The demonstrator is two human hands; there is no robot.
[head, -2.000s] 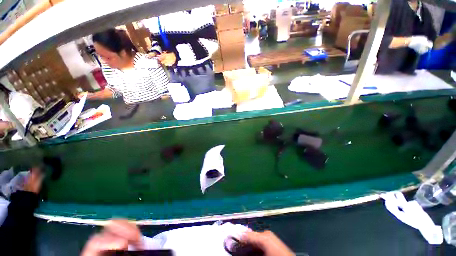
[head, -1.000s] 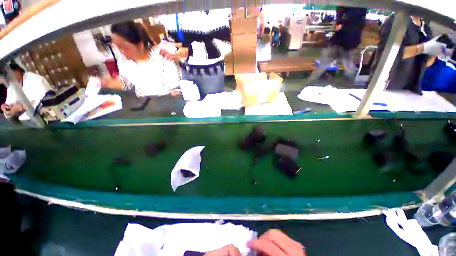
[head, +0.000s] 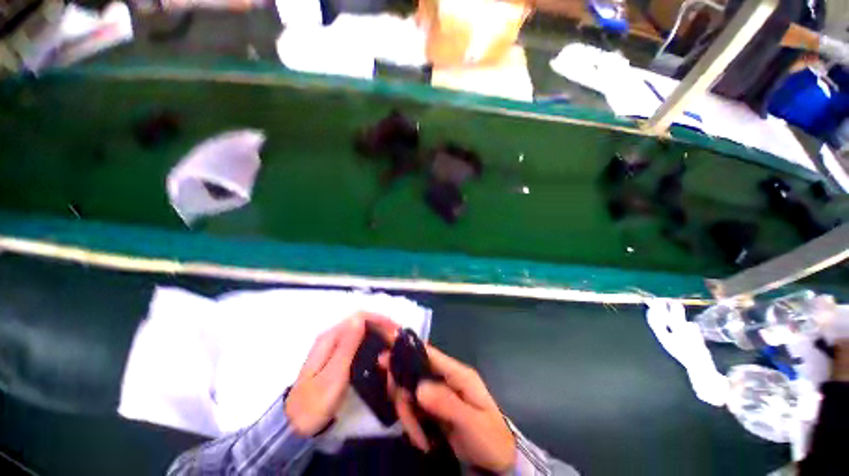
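My left hand (head: 328, 376) holds a black power adapter (head: 373, 379) over the stack of white bags. My right hand (head: 456, 409) grips a dark bundled cord (head: 408, 358) right beside the adapter. The stack of empty white bags (head: 251, 349) lies on the dark green bench under and left of my hands. A white bag with something dark at its mouth (head: 216, 175) lies on the green belt. Whether the cord joins the adapter is hidden by my fingers.
Black adapters (head: 449, 181) lie on the conveyor belt (head: 307, 186), more at right. A teal rail (head: 372, 265) edges the bench. Clear plastic containers (head: 765, 400) and a white strip (head: 689, 353) lie at right. A dark sleeve (head: 831, 418) shows at the right edge. A metal post (head: 712, 65) stands beyond.
The view has tilted down, showing both hands fully. The adapter and cord are now held up between my hands. The white bag and adapters on the belt appear further left.
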